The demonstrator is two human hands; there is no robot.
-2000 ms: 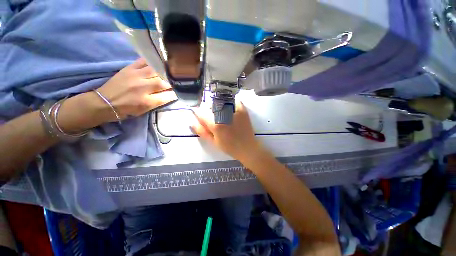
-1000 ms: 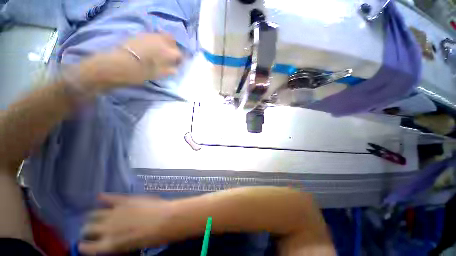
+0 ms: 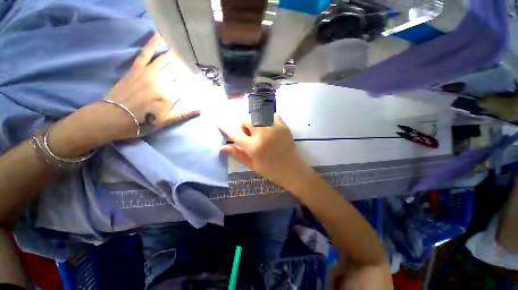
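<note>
Light blue-grey cloth (image 3: 187,139) lies bunched on the left of the machine bed, running under the lit needle area, with a folded corner hanging over the front edge. My left hand (image 3: 156,93) lies palm down on it, fingers spread, left of the needle. My right hand (image 3: 264,144) is at the cloth's right edge, in front of the needle area, partly behind a grey ribbed knob (image 3: 262,107). Its fingertips touch the cloth; whether they pinch it is unclear. The sewing machine head (image 3: 306,62) hangs above. Lamp glare hides the needle and presser foot.
Red-and-black snips (image 3: 417,136) lie on the bed at right. A printed ruler (image 3: 244,188) runs along the table's front edge. A purple strip (image 3: 431,62) wraps the machine head. Blue baskets (image 3: 451,218) are below. A bright green stick (image 3: 234,266) stands near my lap.
My right hand has come up from the cloth below the table's front edge to the needle area. My left hand now rests flat on the cloth, which has moved right over the bed.
</note>
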